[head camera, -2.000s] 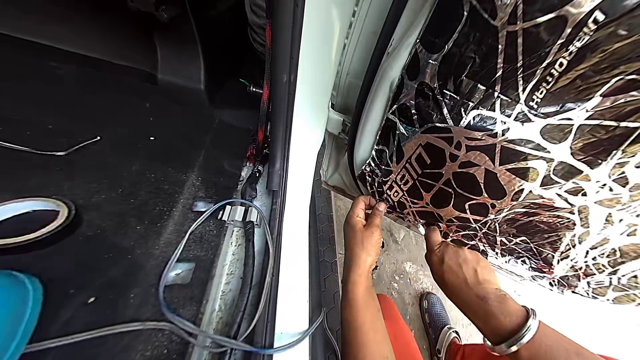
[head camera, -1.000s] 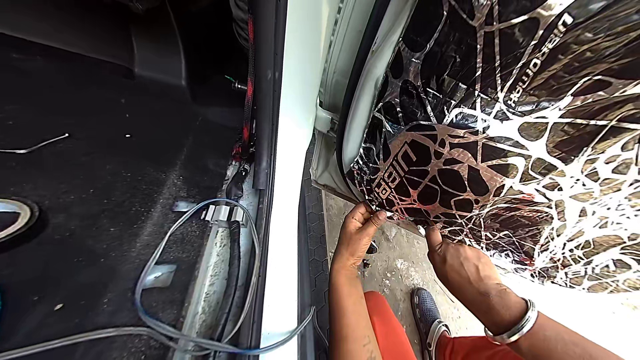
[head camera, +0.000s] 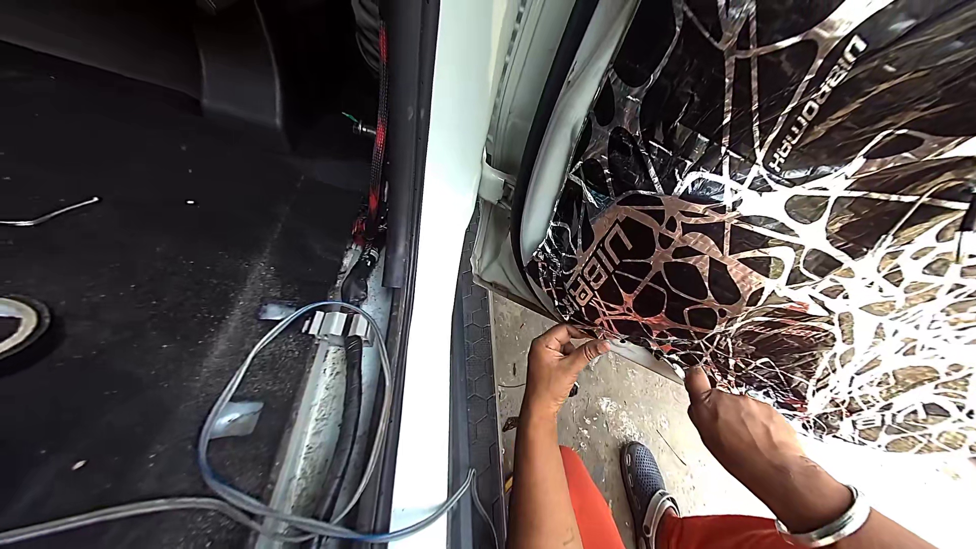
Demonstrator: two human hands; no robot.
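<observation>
A car door (head camera: pixel 560 137) stands open at the right, its inner side covered with a shiny black and silver sound-deadening sheet (head camera: pixel 686 259) that bears lettering. My left hand (head camera: pixel 560 362) pinches the sheet's lower edge near the door's hinge-side corner, thumb and forefinger together. My right hand (head camera: pixel 736 412), with a metal bangle at the wrist, is closed at the same edge farther right. A small pale tip shows beside its thumb; whatever is inside the fist is hidden. Between the hands a strip of bare white door edge (head camera: pixel 637 355) shows.
The white door sill (head camera: pixel 435 267) runs down the middle. Left of it, a loop of clear cable (head camera: pixel 221 389) lies over the dark car floor (head camera: pixel 145 267), near braided red-black wiring (head camera: pixel 379 130). A tape roll (head camera: pixel 23 328) is at the far left. My shod foot (head camera: pixel 644 473) rests on concrete.
The view has shifted slightly. Both hands remain at the sheet's lower edge, with no plain change in what they grip.
</observation>
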